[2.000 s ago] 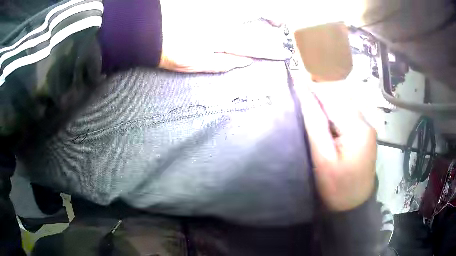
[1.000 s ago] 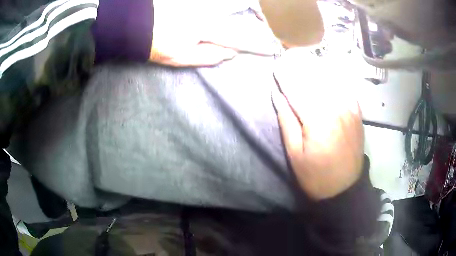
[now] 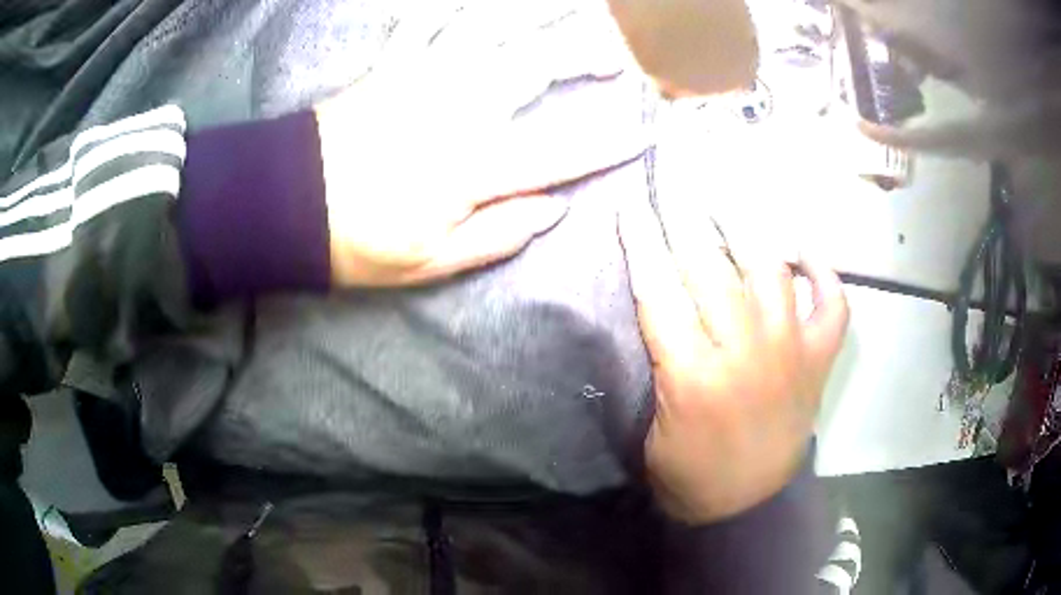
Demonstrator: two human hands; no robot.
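Note:
A dark garment piece, grey in the light (image 3: 465, 384), lies over the table edge and my lap. My left hand (image 3: 465, 198) lies flat on it, fingers stretched toward the needle area, fingertips lost in glare. My right hand (image 3: 733, 372) rests at the cloth's right edge, palm down, fingers bent and slightly apart, partly on the pale machine bed. The tan-brown block (image 3: 689, 44) is above the fingertips at top centre. The presser foot and needle cannot be made out in the glare.
The sewing machine head (image 3: 977, 70) is blurred at upper right. Dark looped scissors handles (image 3: 989, 291) lie on the white table (image 3: 896, 407) at right, beside small loose bits and a dark red patch (image 3: 1039, 401). More dark cloth (image 3: 186, 70) spreads at upper left.
My left hand has moved lower and now lies spread over the cloth. My right hand has shifted slightly down, its fingers more spread. The cloth has changed its folds, and more shows at upper left.

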